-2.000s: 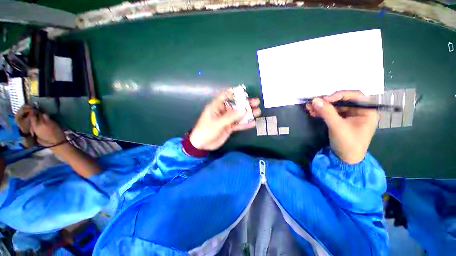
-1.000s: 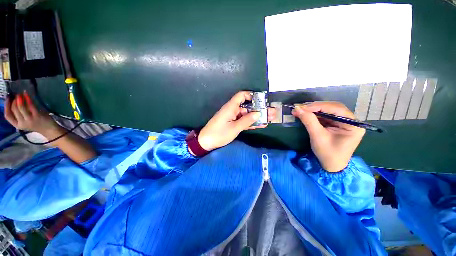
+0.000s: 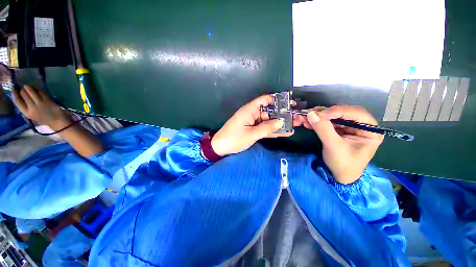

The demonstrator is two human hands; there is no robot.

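Observation:
My left hand (image 3: 249, 125) holds a small silver-grey circuit board module (image 3: 282, 110) between thumb and fingers, above the dark green bench. My right hand (image 3: 348, 136) grips a thin black pen-like tool (image 3: 365, 126), its tip pointing left and reaching the module's face. Whether a pad is on the tip is too small to tell. The small adhesive pads are not visible; the hands cover that spot. Several upright grey adhesive strips (image 3: 427, 99) lie side by side to the right of my right hand.
A bright white paper sheet (image 3: 368, 41) lies beyond my hands. A screwdriver (image 3: 83, 91) with a yellow and dark handle lies at left, beside a black box (image 3: 44, 49) with a white label. A neighbour's hand (image 3: 44, 110) with a thin black cable is at far left.
The tool tip has moved left from the small pads to the module in my left hand. The bench view has shifted, with the paper now further right and higher.

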